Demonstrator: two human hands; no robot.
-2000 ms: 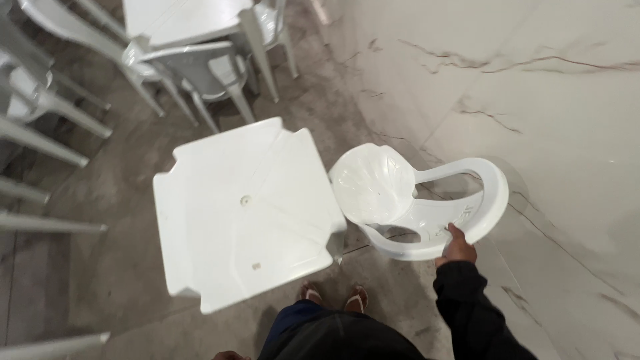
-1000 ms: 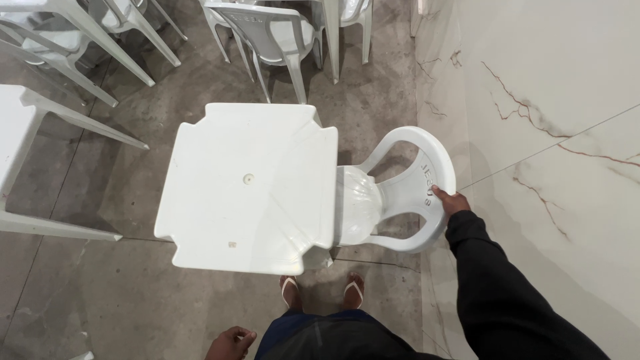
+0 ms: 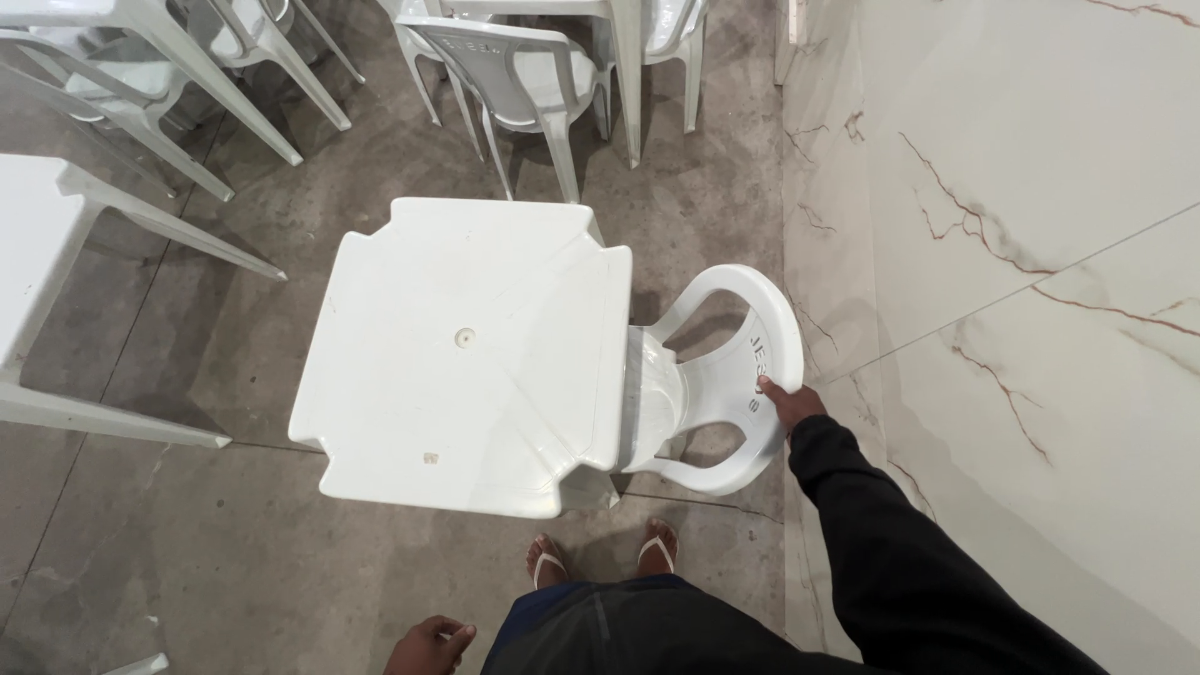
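A square white plastic table (image 3: 469,347) with notched corners stands in front of me, a small round hole at its middle. At its right side is a white plastic armchair (image 3: 722,375), its seat partly under the tabletop and its backrest toward the wall. My right hand (image 3: 795,403) grips the top of that backrest, thumb on the inner face near cut-out lettering. My left hand (image 3: 433,645) hangs at the bottom of the view, fingers loosely curled, touching nothing that I can see.
More white plastic chairs (image 3: 525,75) and tables crowd the top and upper left. Another white table (image 3: 33,253) stands at the left edge. A marble-patterned wall (image 3: 1012,328) runs along the right. My feet in flip-flops are on the concrete floor (image 3: 281,562) just below the table.
The chair's seat has moved in under the table's right edge, my right hand staying on the backrest. My left hand has come more into view. The view has turned.
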